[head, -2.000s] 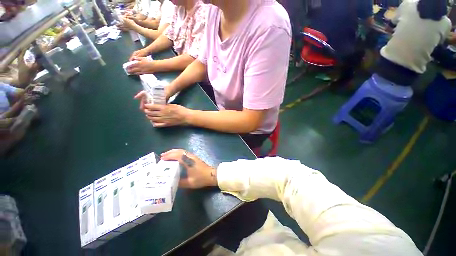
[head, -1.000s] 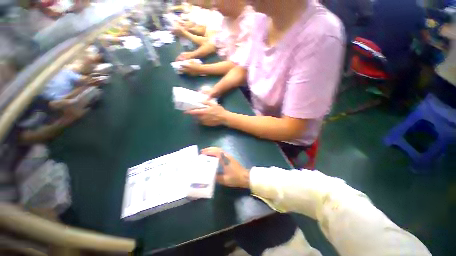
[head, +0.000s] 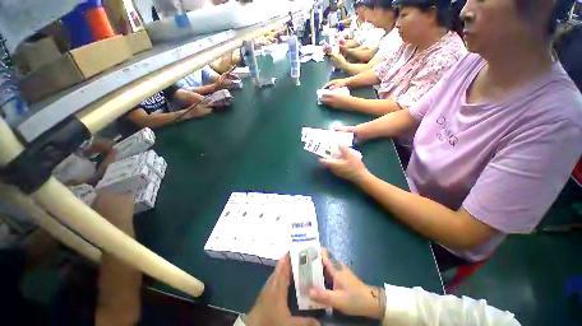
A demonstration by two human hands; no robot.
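Observation:
A slim white carton (head: 307, 274) with blue lettering and a picture of a device with a green screen stands tilted between my hands. My left hand (head: 274, 299) is on its left side, partly cut off by the lower edge. My right hand (head: 348, 290) holds its right side, thumb on the front. Just behind it, a row of white cartons (head: 255, 223) lies flat side by side on the dark green table (head: 249, 159). The held carton hides part of the row's right end.
A cream tube (head: 127, 239) with a black joint (head: 48, 153) crosses the left. A shelf (head: 147, 67) holds a brown box (head: 96, 57). Stacked cartons (head: 137, 175) lie at left. At right, a person in a lilac shirt (head: 498, 153) holds cartons (head: 325, 141). Upright bottles (head: 294, 57) stand farther back.
The view has swung left and up. My left hand has come in. A carton is now held upright between both hands; before, my right hand was at the row's right end.

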